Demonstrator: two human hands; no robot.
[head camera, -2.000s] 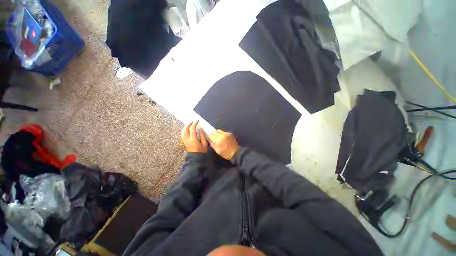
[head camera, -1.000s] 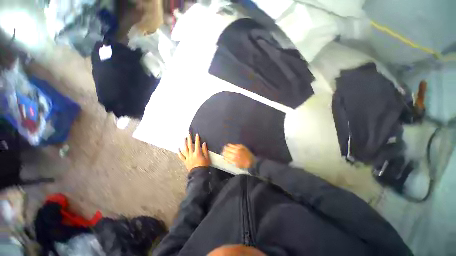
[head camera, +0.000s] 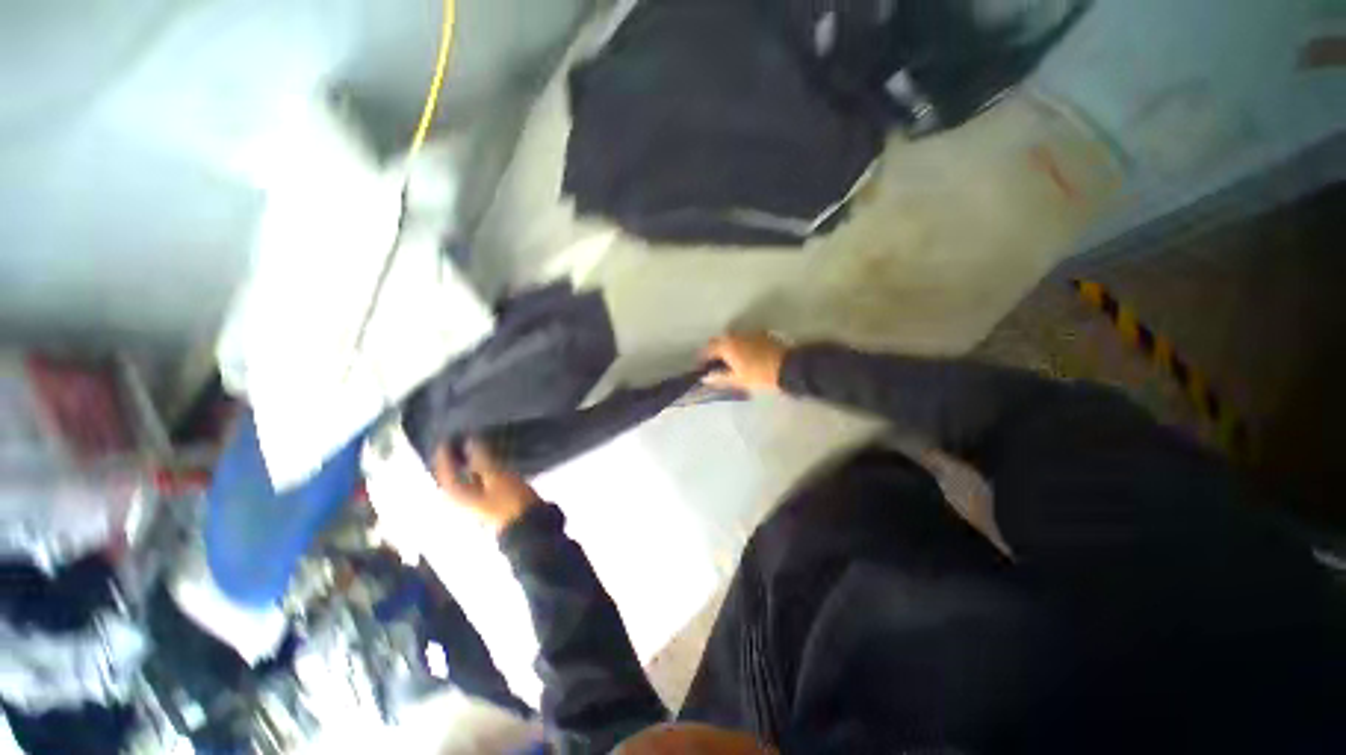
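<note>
A dark cut panel (head camera: 598, 423) is stretched between my two hands, its middle slightly gathered, above the white sheet. My left hand (head camera: 487, 484) holds its left end, beside the dark panel pile (head camera: 532, 354). My right hand (head camera: 749, 363) grips its right end with bent fingers. The view is blurred. Whether the panel's lower edge touches the sheet cannot be told.
A dark bundle of cut pieces (head camera: 709, 133) lies at the far side of the table (head camera: 915, 280). White sheets (head camera: 347, 295) and a blue cloth (head camera: 273, 502) are at the left. A yellow line (head camera: 434, 74) hangs above. Black-yellow tape (head camera: 1159, 354) marks the floor at right.
The view has swung to the right. Both hands have left the near table edge and taken hold of the panel, which is now lifted and stretched beside the pile.
</note>
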